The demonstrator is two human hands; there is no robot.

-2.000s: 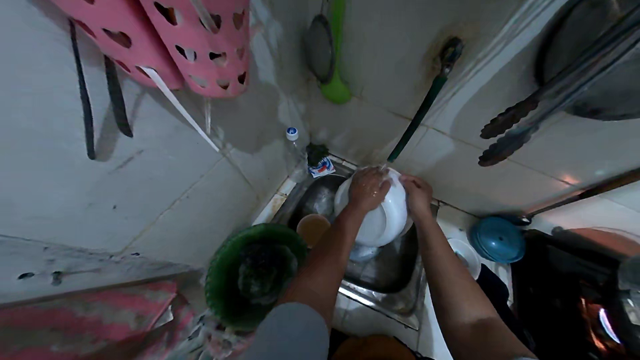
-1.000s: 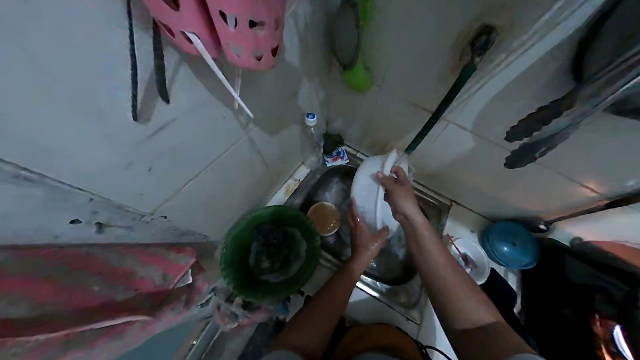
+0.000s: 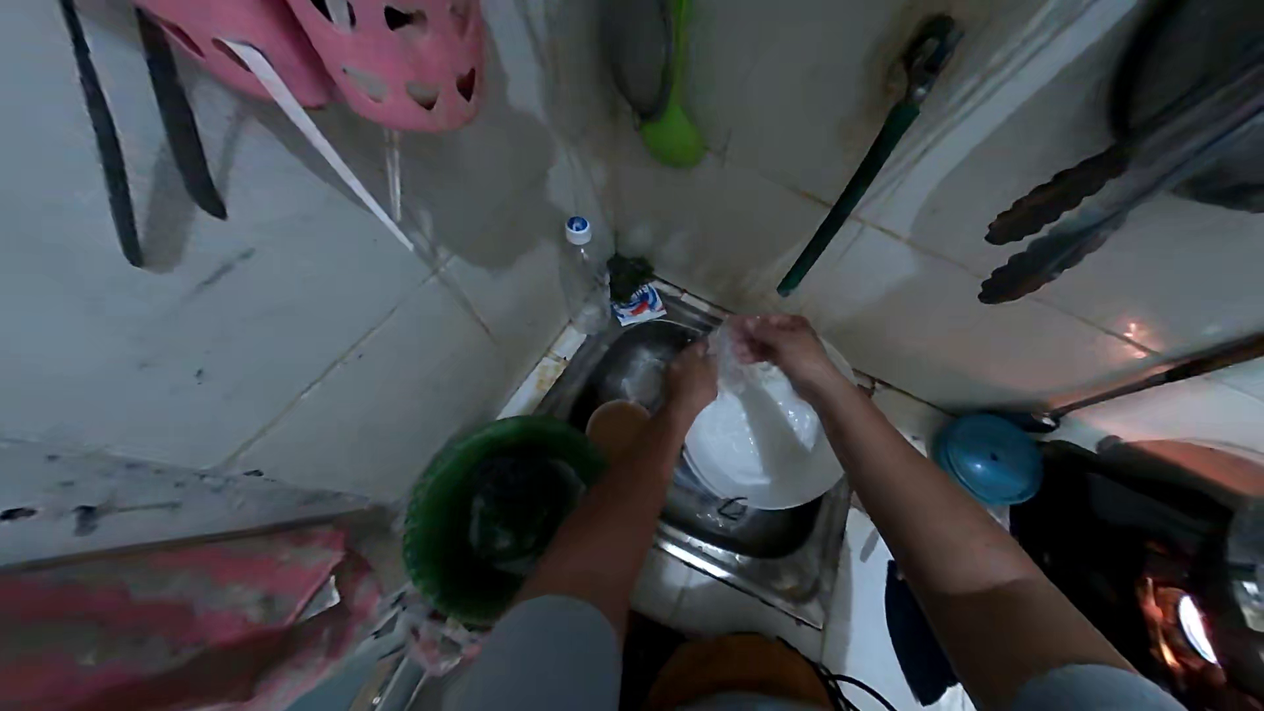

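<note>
A wet white bowl (image 3: pixel 765 439) lies tilted over the stainless steel sink (image 3: pixel 736 568), beneath the green tap hose (image 3: pixel 849 197). Near the bowl's far edge, my left hand (image 3: pixel 694 375) and my right hand (image 3: pixel 785 346) are close together, with a whitish translucent thing (image 3: pixel 731 355) between them that looks like running water or thin plastic; which one cannot be told. My right fingers are curled at it. The fingertips of my left hand are partly hidden, so its grip is unclear. A tan round cup (image 3: pixel 617 425) sits in the sink beside my left forearm.
A green basin (image 3: pixel 430 533) stands left of the sink, and a clear bottle (image 3: pixel 585 281) in the corner. On the right are a blue bowl (image 3: pixel 987 459) and a stove with a lit flame (image 3: pixel 1195 627). Tongs (image 3: pixel 1057 222) and pink baskets (image 3: pixel 425 79) hang above.
The white bowl has turned from steeply tilted on its side to showing its broad face. My hands have moved from its sides to its far edge.
</note>
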